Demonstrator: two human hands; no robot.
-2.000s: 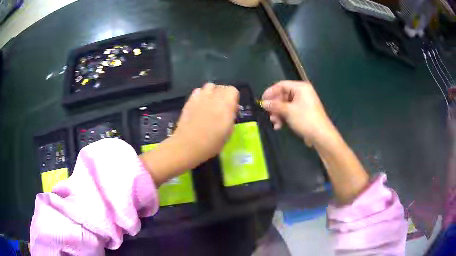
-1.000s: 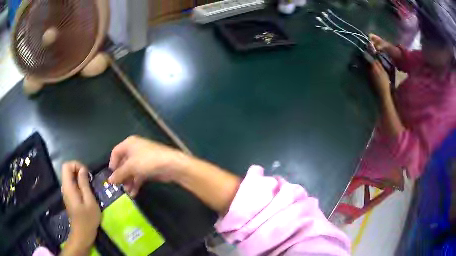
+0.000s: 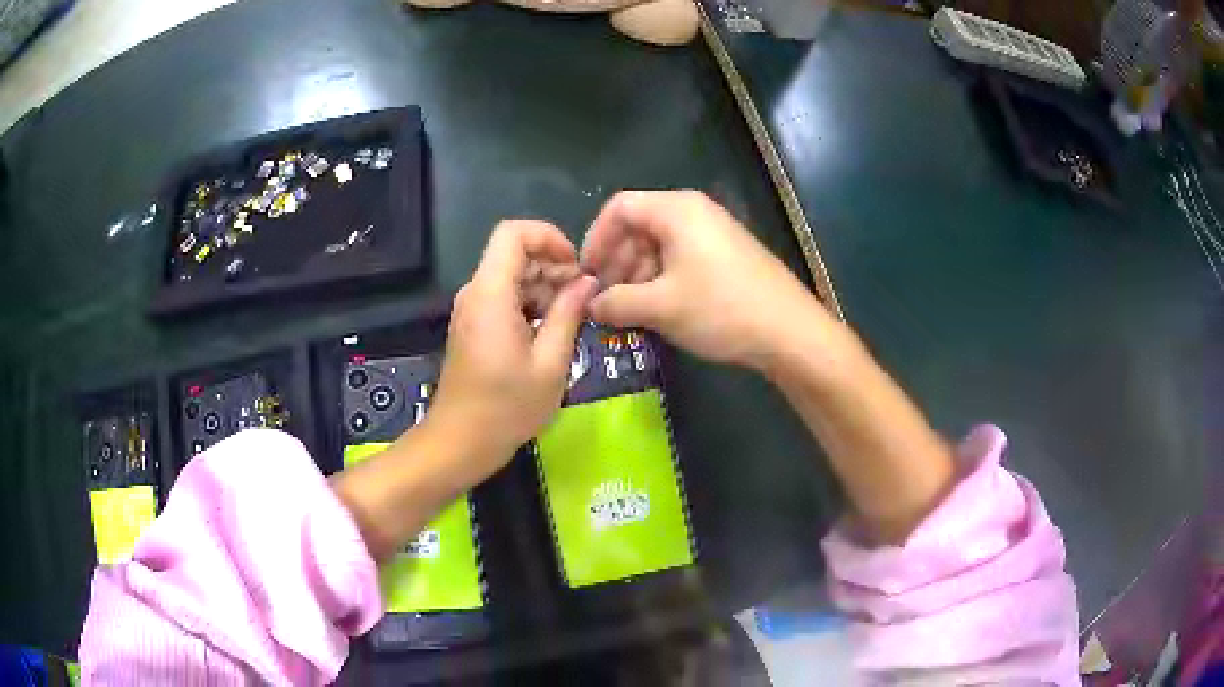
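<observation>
My left hand and my right hand meet fingertip to fingertip above the top of the rightmost phone. The fingers are pinched together; whether a small piece is between them cannot be made out. That phone lies back up in the four-slot phone tray, with a lime-green labelled rectangle on its lower back and card slots near its top. A second phone lies beside it, partly under my left forearm. Two more phones lie further left, one mostly covered by my sleeve.
The small-parts tray with scattered gold, yellow and white bits lies behind the phone tray. A bench seam runs to the right. Another dark tray, a white strip-like object and white cables are at upper right.
The view swung right to another worker and has come back to the trays. My hands were apart, my right one at the rightmost phone's card slots; now their fingertips meet above it.
</observation>
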